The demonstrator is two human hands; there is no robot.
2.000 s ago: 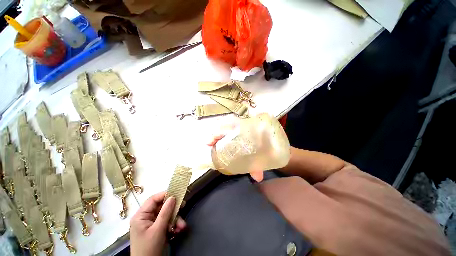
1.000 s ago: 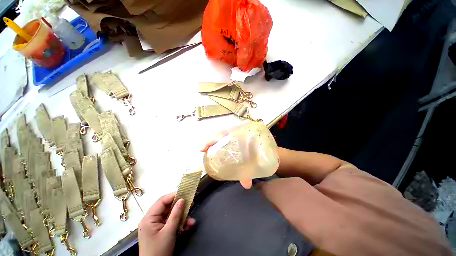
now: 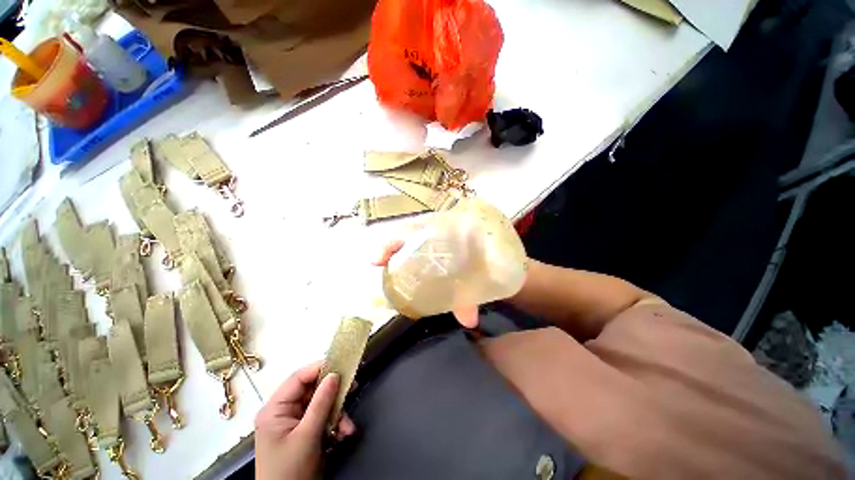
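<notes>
My left hand (image 3: 298, 422) holds a khaki webbing strap tab (image 3: 347, 361) upright between thumb and fingers at the table's near edge; its lower end is hidden by the fingers. My right hand (image 3: 466, 313) grips a translucent cream squeeze bottle (image 3: 455, 261), tilted with its narrow end toward the tab's top. Most of this hand is hidden behind the bottle; only fingertips show. Whether the nozzle touches the tab I cannot tell. A small pile of tabs (image 3: 394, 207) with gold snap hooks lies just beyond the bottle.
Many laid-out tabs (image 3: 161, 337) cover the left side. Behind are a red plastic bag (image 3: 436, 61), black crumpled lump (image 3: 514, 127), long dark thin tool (image 3: 305, 106), brown sheets (image 3: 309, 42), and blue tray (image 3: 82, 142) with orange pot (image 3: 70, 94) and small bottle (image 3: 117, 64).
The bottle first moved down and left, then slightly back up and tilted differently. The held tab shifted right, then slightly left, and its top surface now looks shinier. The view shifted slightly.
</notes>
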